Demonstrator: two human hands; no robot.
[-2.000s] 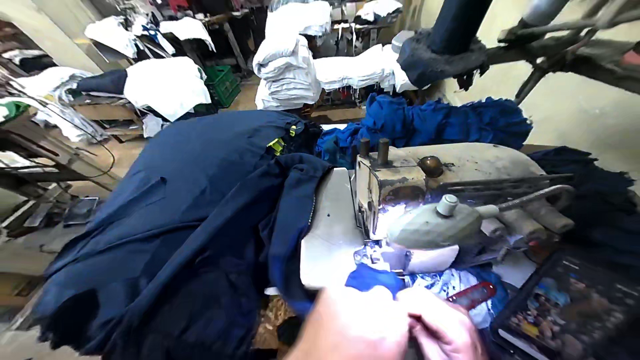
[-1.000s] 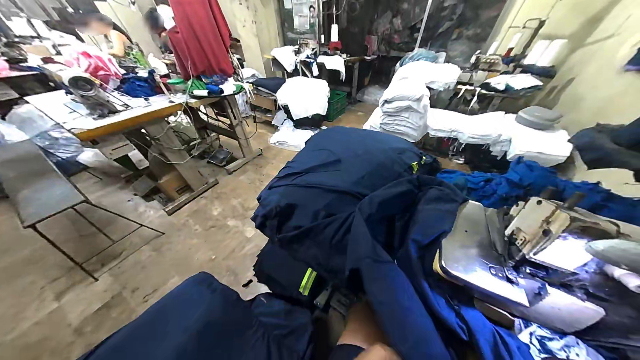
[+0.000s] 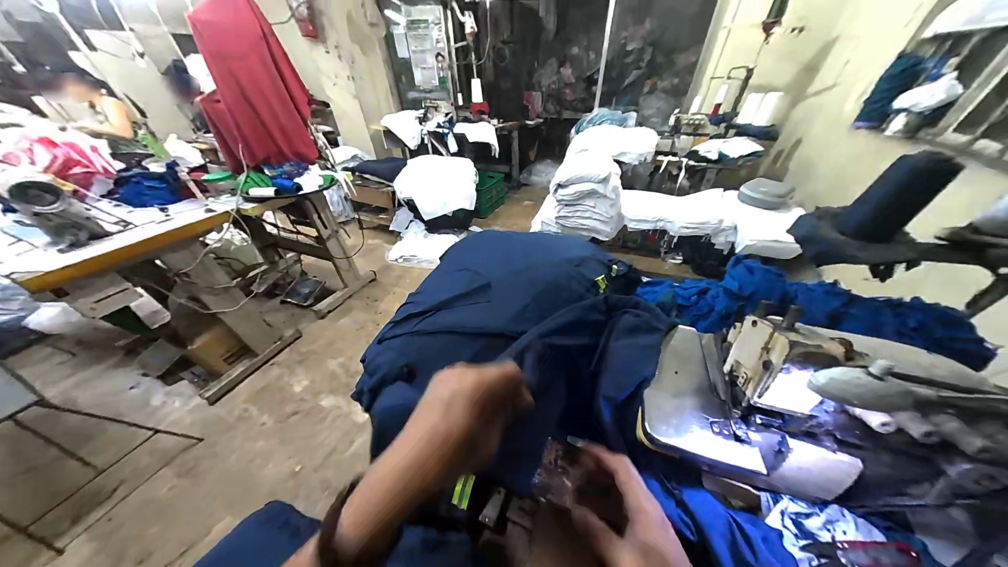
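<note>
My left hand (image 3: 476, 405) is raised over the navy fabric, its fingers curled and blurred; whether it pinches the cloth cannot be told. Lower and to its right, my right hand (image 3: 622, 504) has its thumb and fingers apart beside the cloth's lower edge, and whether it holds anything is unclear. A large pile of navy garments (image 3: 504, 291) fills the middle, with part of it draped toward the sewing machine (image 3: 772, 354). The machine's lamp lights its metal bed (image 3: 685, 402). A yellow-green striped piece (image 3: 463, 491) shows below my left wrist.
Blue fabric (image 3: 756, 291) lies behind the machine. White folded cloth stacks (image 3: 587, 189) stand further back, near a green crate (image 3: 490, 194). At left is a sewing table (image 3: 142, 248) with another machine, and a metal-framed stool (image 3: 20, 394). A person (image 3: 110, 118) sits at the far left.
Two seconds ago both hands were together in front of the machine's bed; now they are over the navy cloth left of it. The view has swung left.
</note>
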